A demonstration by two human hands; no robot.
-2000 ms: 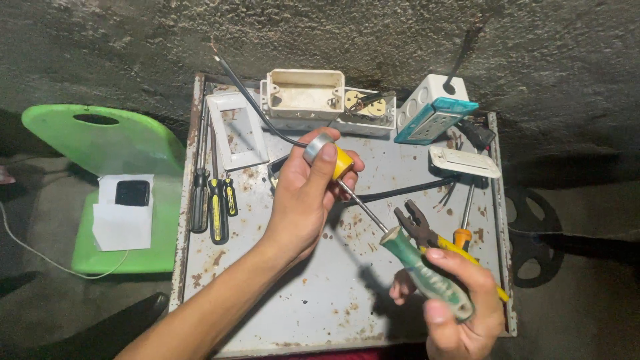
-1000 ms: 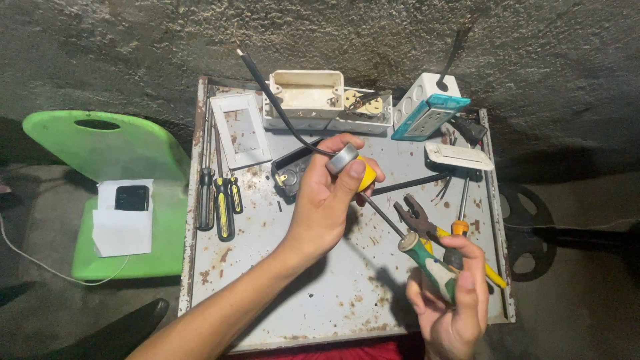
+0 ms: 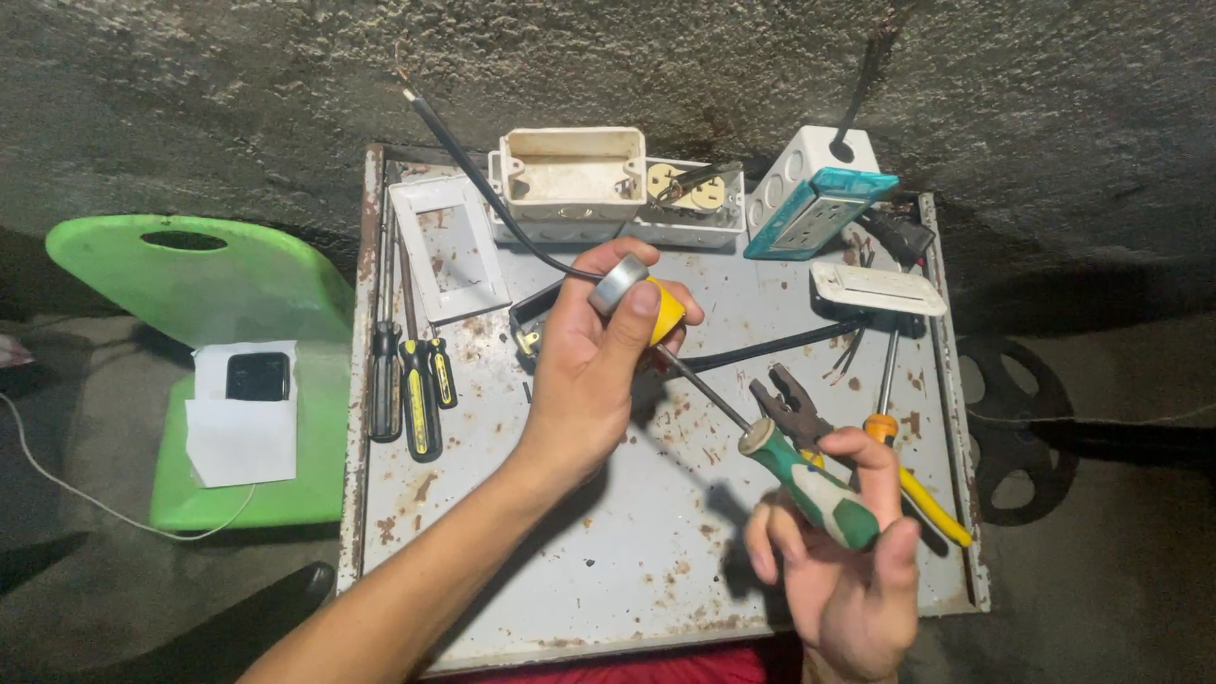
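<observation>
My left hand (image 3: 594,356) grips a yellow electrical plug body (image 3: 668,312) with a silver-grey round end (image 3: 619,283). A black cable (image 3: 465,161) with a bare copper tip runs up and left from the plug. My right hand (image 3: 845,560) holds a screwdriver by its green-and-white handle (image 3: 812,489), the thumb and a finger about it and the others spread. Its shaft (image 3: 708,389) points up and left to the yellow body; the tip is hidden there. Partly behind my left hand lies a black casing (image 3: 528,328) with a brass-coloured part.
On the rust-spotted metal table (image 3: 532,589) are screwdrivers (image 3: 418,399), a white frame (image 3: 448,249), an empty outlet box (image 3: 573,171), a cream socket (image 3: 686,187), a teal-framed outlet (image 3: 817,218), a white plate (image 3: 879,289), and yellow-handled pliers (image 3: 793,408). A green chair (image 3: 209,285) stands left.
My right hand's fingers have shifted and opened somewhat around the screwdriver handle. My left hand still holds the plug body, with the shaft pointing at it throughout.
</observation>
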